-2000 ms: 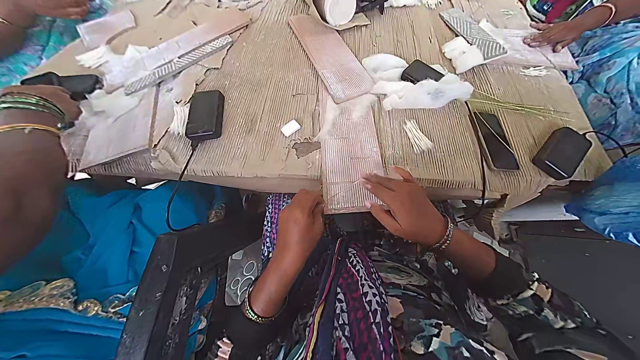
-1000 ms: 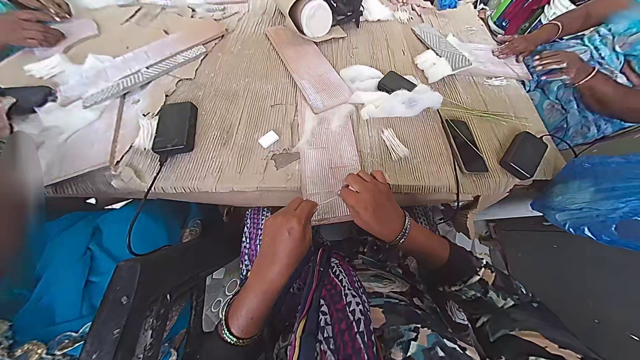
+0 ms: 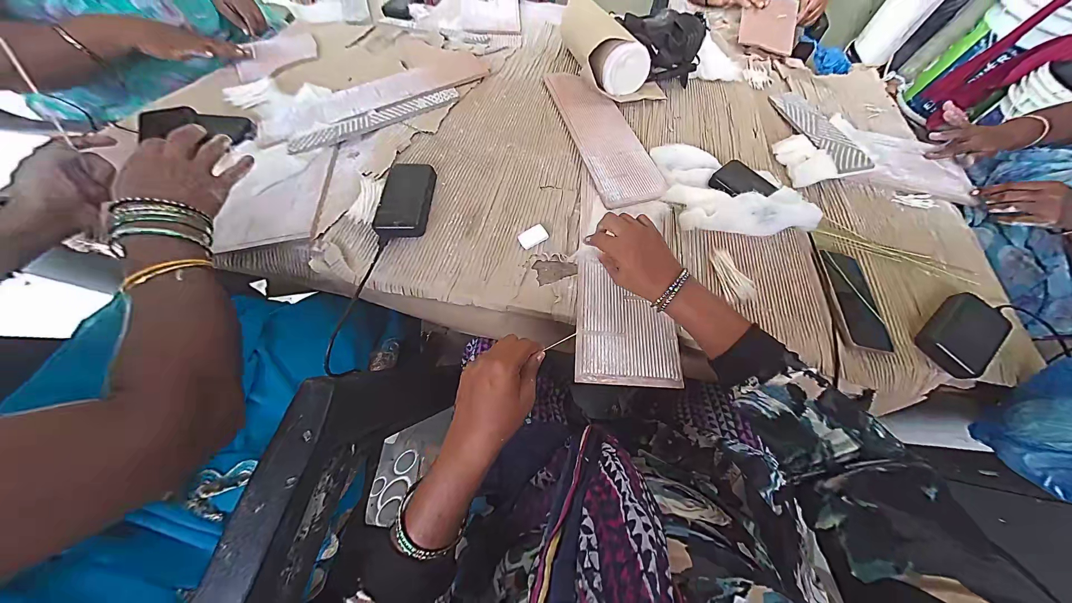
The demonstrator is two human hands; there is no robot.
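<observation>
A ridged, pinkish rectangular board (image 3: 628, 335) lies at the table's near edge and juts a little over it. My left hand (image 3: 500, 377) is below the edge, left of the board, its fingers closed on a thin pale stick (image 3: 559, 342) whose far end points to the board. My right hand (image 3: 632, 251) rests at the board's upper part, fingers bent, near some white cotton fibre; whether it holds any is hidden. A second ridged board (image 3: 605, 138) lies just beyond. White cotton wool (image 3: 745, 209) is to the right, with a bundle of cotton wicks (image 3: 731, 275) nearer.
Cardboard (image 3: 486, 209) covers the table. A black box with a cable (image 3: 404, 201) and a small white block (image 3: 533, 237) lie left. A phone (image 3: 856, 300) and another black box (image 3: 963, 335) are at right. A co-worker's hands (image 3: 172, 180) are close at left; others work across the table.
My hands, close together at the board's near end a second ago, are now apart: the right has moved up the board, the left off it to the left. A co-worker's arms have come in at left.
</observation>
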